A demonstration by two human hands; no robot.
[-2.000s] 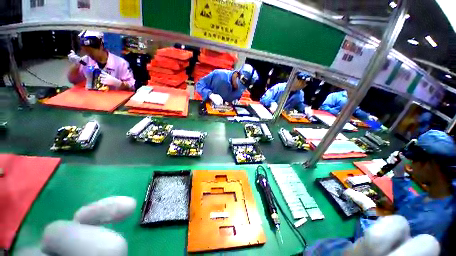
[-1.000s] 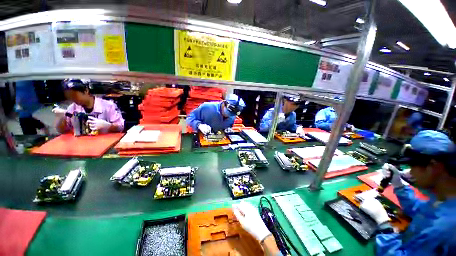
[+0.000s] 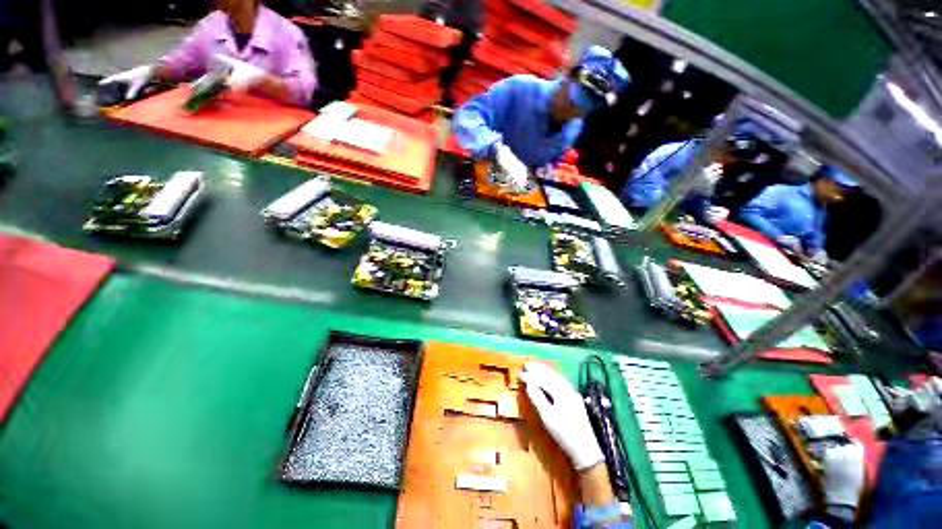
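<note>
My right hand (image 3: 563, 413), in a white glove with bare wrist and a blue sleeve or band below it, lies over the upper right edge of the orange fixture (image 3: 439, 434). Its fingers are extended up and left; nothing shows in it, and its underside is hidden. My left hand is not in view. A small white strip (image 3: 481, 481) lies on the fixture. The black screw tray (image 3: 411, 413), filled with tiny silver screws (image 3: 356, 413), stands left of the fixture. The black electric screwdriver (image 3: 609, 434) lies just right of my hand, beside rows of pale strips (image 3: 661, 424).
Several circuit boards (image 3: 403, 263) stand on the dark green belt (image 3: 258, 263) beyond the mat. A red sheet (image 3: 41, 300) lies at far left. A metal post (image 3: 785, 320) rises at right. Workers (image 3: 527, 119) sit opposite, and another worker's gloved hand (image 3: 844, 475) is at lower right.
The view has tilted and shifted, showing more of the fixture and tray. My right hand, raised in the earlier frames, now lies lower over the fixture's edge. My left hand has left the view.
</note>
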